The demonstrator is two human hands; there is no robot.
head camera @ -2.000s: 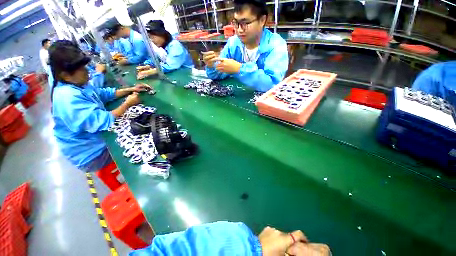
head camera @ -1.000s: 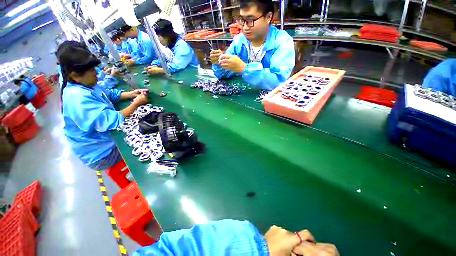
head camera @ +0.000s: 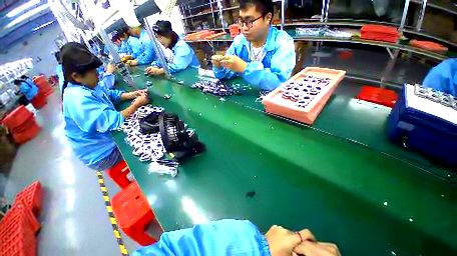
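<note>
My left hand (head camera: 316,248) is at the bottom edge, right of centre, with a thin red band at the wrist and a light blue sleeve. The lower edge cuts it off, so its fingers and anything in them are hidden. I cannot make out my right hand. A tiny dark cluster (head camera: 250,193) lies on the green belt (head camera: 235,172), up and to the left of my hand. A few white specks lie on the belt to the right.
A black fan (head camera: 173,132) lies among white-and-black housings (head camera: 145,142) at left, beside crumpled clear film (head camera: 164,168). A salmon foam tray (head camera: 318,102) with units and a blue case (head camera: 426,122) stand on the far side. Several workers sit along the belt; red stools (head camera: 131,207) stand at left.
Since the oldest frame, the view has shifted slightly, so the scene sits further right. White specks on the belt have changed position. My left hand looks nearly unchanged.
</note>
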